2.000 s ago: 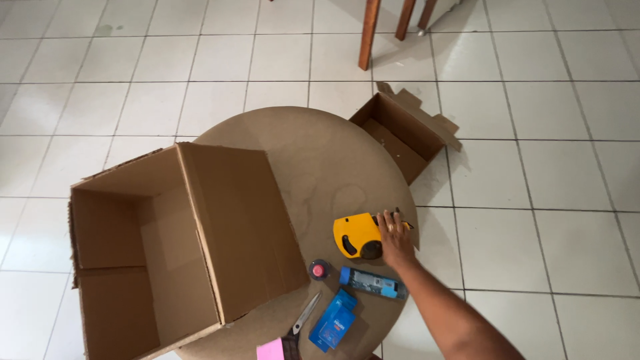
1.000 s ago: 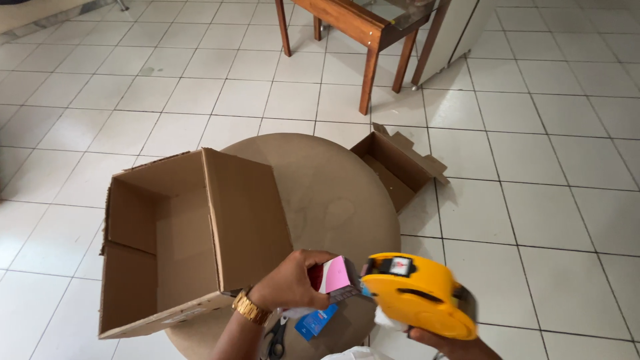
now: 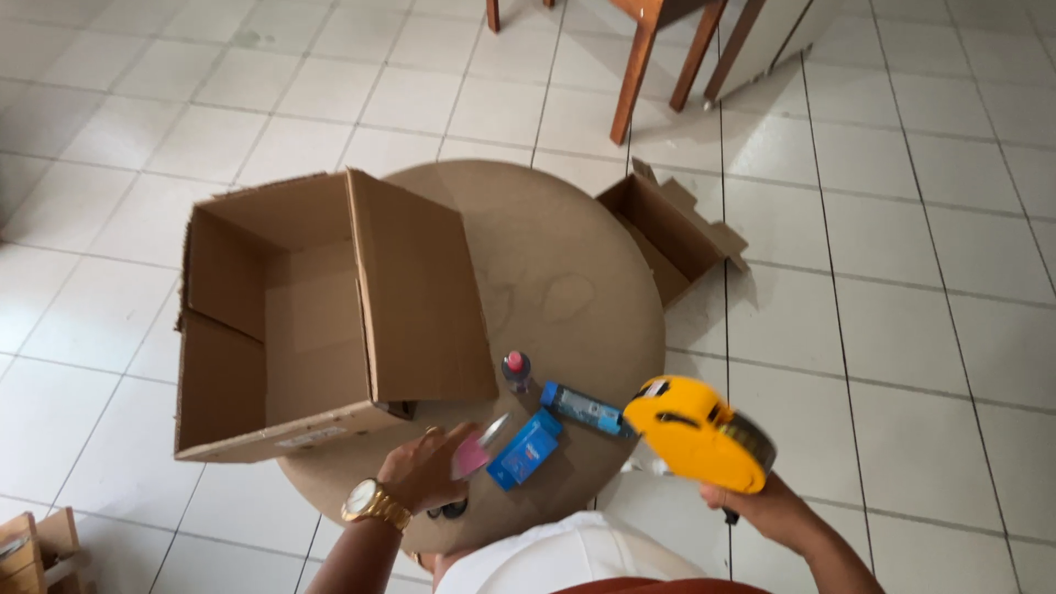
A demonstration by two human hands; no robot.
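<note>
My left hand (image 3: 425, 470), with a gold watch on its wrist, is low over the round table and grips a small pink-faced box (image 3: 470, 456). A pair of scissors (image 3: 493, 431) lies partly hidden under that hand. My right hand (image 3: 755, 499) holds up a yellow tape dispenser (image 3: 701, 433) by its handle, past the table's right edge. Between the hands lie a flat blue packet (image 3: 525, 452) and a blue-capped tube-like container (image 3: 587, 409). A small bottle with a pink cap (image 3: 516, 370) stands behind them.
A large open cardboard box (image 3: 429, 289) rests on its side on the left of the round table (image 3: 536, 223). A smaller open carton (image 3: 672, 235) sits beyond the table's right edge. Wooden furniture legs (image 3: 635, 82) stand farther back, and a wooden item (image 3: 29, 549) is at the lower left.
My right hand has lifted the yellow dispenser off the table and moved it right. My left hand came into view and took hold of the pink-faced box, now lower over the table than one second ago.
</note>
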